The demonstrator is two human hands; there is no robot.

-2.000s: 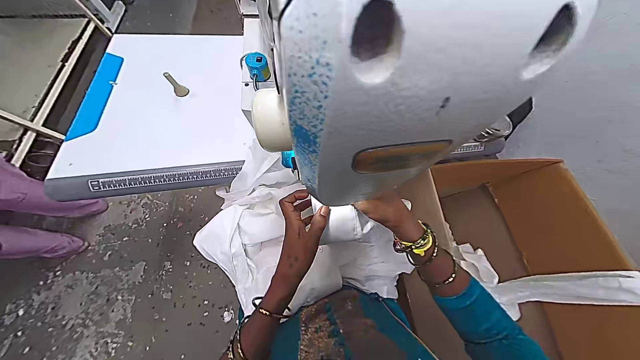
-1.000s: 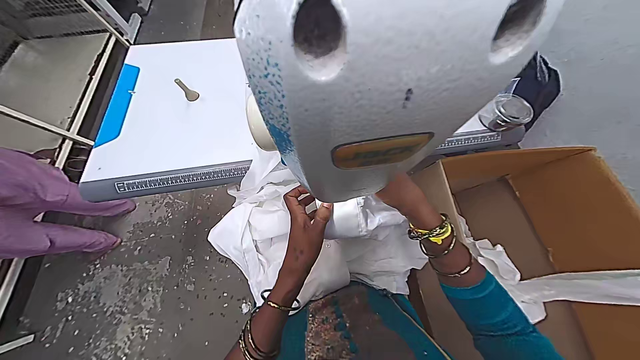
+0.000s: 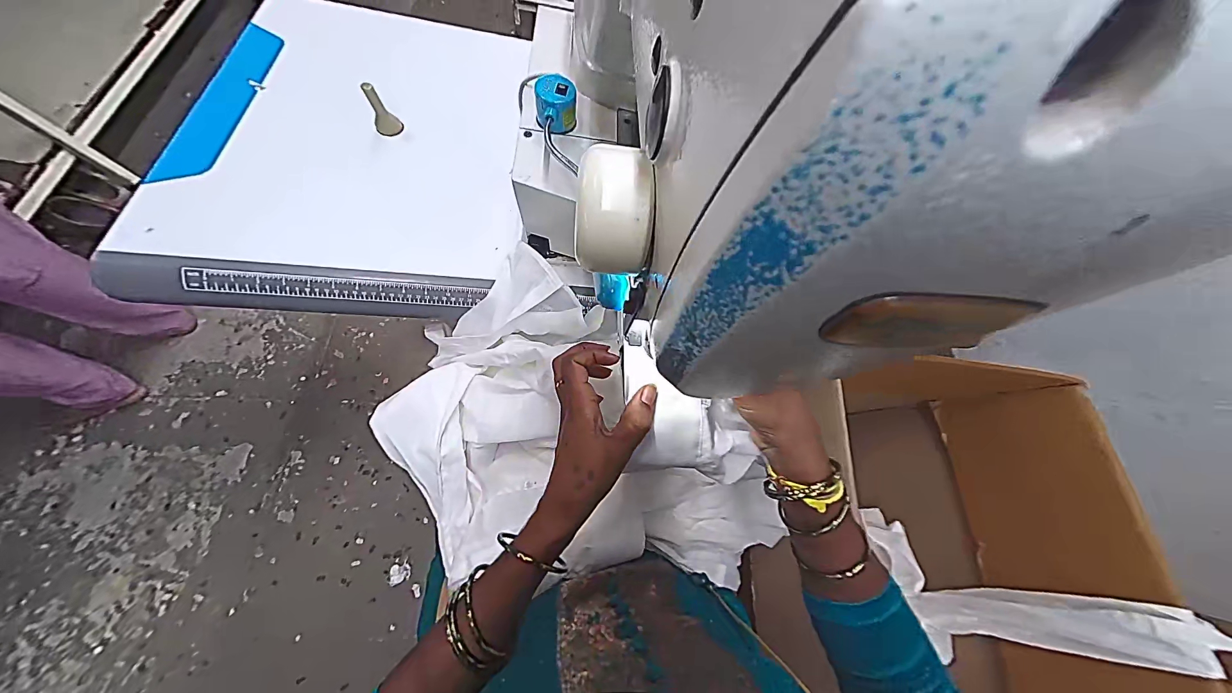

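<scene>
White fabric (image 3: 500,414) lies bunched over my lap and up under the head of a sewing machine (image 3: 828,192). At the fabric near the needle area is my left hand (image 3: 592,414), thumb and forefinger apart; whether it pinches any cloth cannot be told. My right hand (image 3: 784,423) reaches to the fabric on the right side, its fingers largely hidden beneath the machine head. A blue light glows beside the needle area, below a cream rounded knob (image 3: 614,207).
Left stands a white table (image 3: 385,192) with a ruler edge and a small spoon-shaped object (image 3: 382,111). An open cardboard box (image 3: 1049,481) with a white fabric strip (image 3: 1068,621) is at right. Another person's legs in purple trousers (image 3: 67,298) are at far left.
My left thumb and forefinger, close together at the cloth earlier, are now spread apart. The view has shifted, and more of the needle area shows.
</scene>
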